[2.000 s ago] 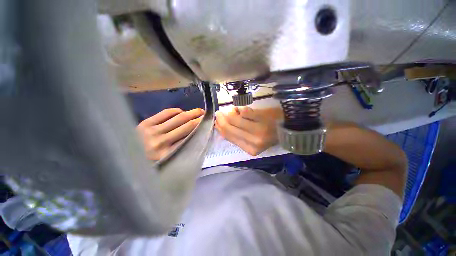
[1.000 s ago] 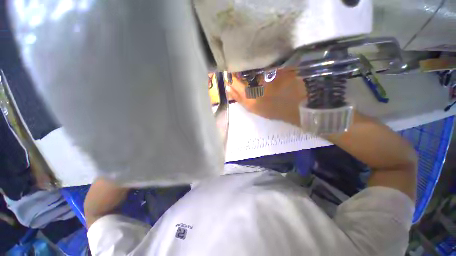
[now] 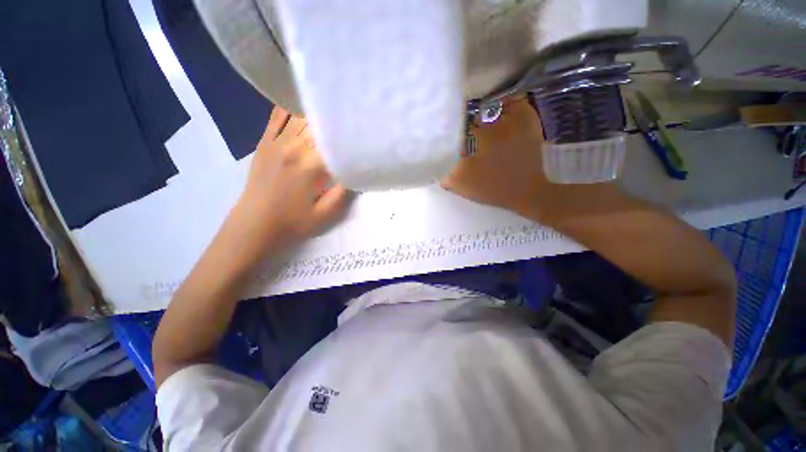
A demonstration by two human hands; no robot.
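Observation:
The white sewing machine head (image 3: 380, 97) covers the top middle, with the ridged tension knob (image 3: 581, 161) and its spring on the right. My left hand (image 3: 296, 172) lies on the white table left of the head, thumb spread, fingertips at the edge of a dark panel (image 3: 208, 75). Whether it grips the cloth cannot be told. My right hand (image 3: 499, 159) is beside the needle area, its fingers hidden behind the head and knob. The needle and presser foot are hidden.
Stacked dark cut panels (image 3: 79, 115) lie at the left. Thread snips (image 3: 658, 141) and a tan wooden-handled tool (image 3: 773, 115) lie at the right, with small metal tools at the far right edge. Blue baskets (image 3: 764, 282) are below the ruler-marked front edge (image 3: 398, 258).
The view has shifted, so the head sits higher and the left-hand panels show. My left hand, hidden one second ago, is visible again. My right hand stays near the needle area.

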